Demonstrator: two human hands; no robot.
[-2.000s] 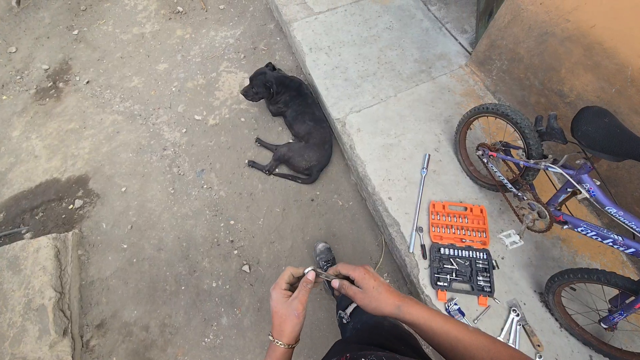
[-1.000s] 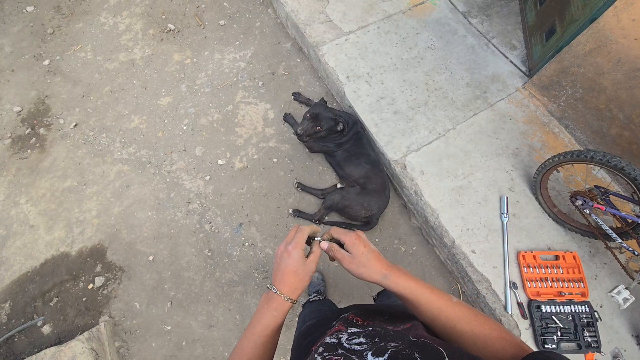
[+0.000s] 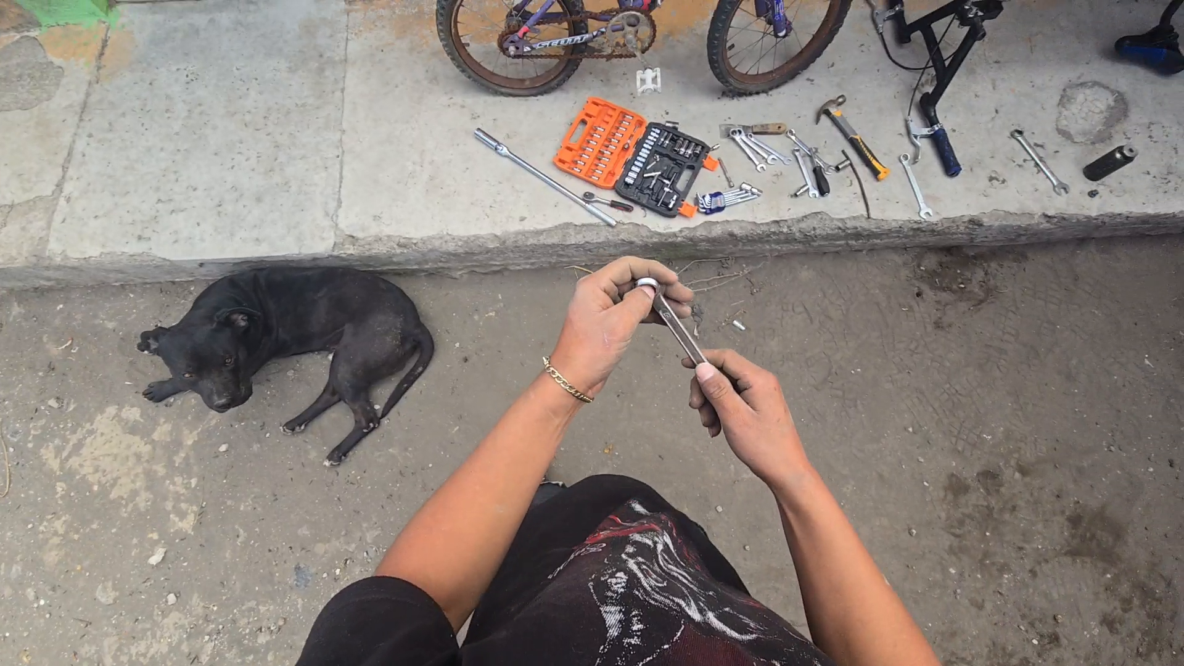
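A metal combination wrench spans my two hands at the middle of the view, over the dirt ground. My left hand, with a gold bracelet at its wrist, pinches the ring end between thumb and fingers. The lower end is in my right hand, thumb along the shaft; that end is hidden by the fingers. Beyond my hands, on the concrete ledge, lie an opened socket set in an orange and black case, a long breaker bar, a ratchet and several wrenches.
A black dog lies on the ground at left, against the ledge. A purple bicycle stands at the back. A claw hammer, a hex key set, a single wrench and a black cylinder rest farther right.
The view has swung far to the right, bringing more tools and bicycle parts in. The dog has lowered its head since one second ago. Both hands remain close together on a small metal thing.
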